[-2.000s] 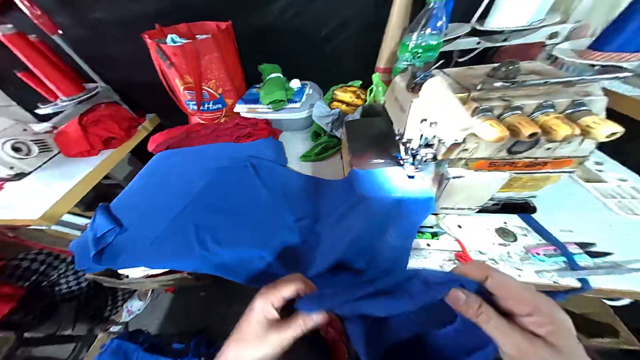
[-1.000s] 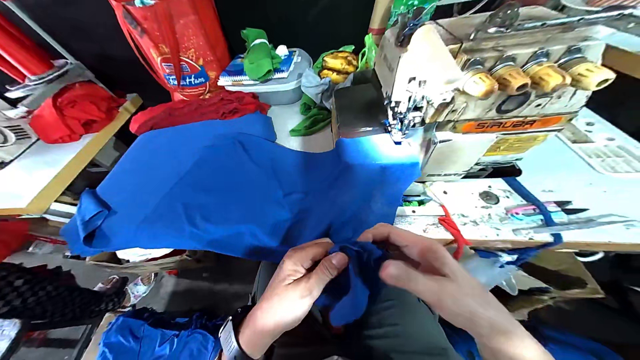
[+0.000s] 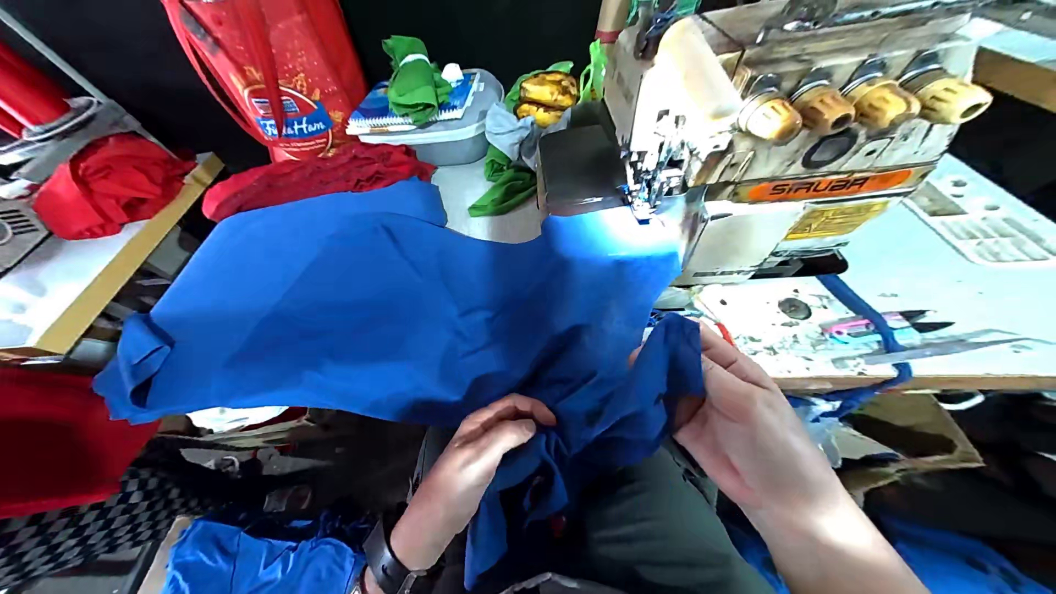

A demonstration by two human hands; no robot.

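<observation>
Blue fabric [image 3: 330, 305] spreads over the table left of a Siruba overlock sewing machine [image 3: 792, 148], its right part lying in the light by the needle and presser foot area [image 3: 652, 194]. Its near part hangs in folds over the person's lap. My left hand [image 3: 487, 454] pinches the gathered blue cloth between thumb and fingers at lower centre. To the right, my right hand [image 3: 734, 404] holds up a bunched part of the cloth, which hides some of its fingers.
Tweezers [image 3: 940, 351] and pink-handled snips [image 3: 866, 327] lie on the table at right, near a blue strip [image 3: 874, 318]. Behind the fabric are red cloth [image 3: 322, 177], a grey plastic box [image 3: 454, 140] and green cloth [image 3: 503, 186]. A red bag [image 3: 280, 74] stands at back left.
My hands were close together a second ago and are now farther apart, with the right one raised and holding a fold of cloth. The spread fabric on the table lies much as before.
</observation>
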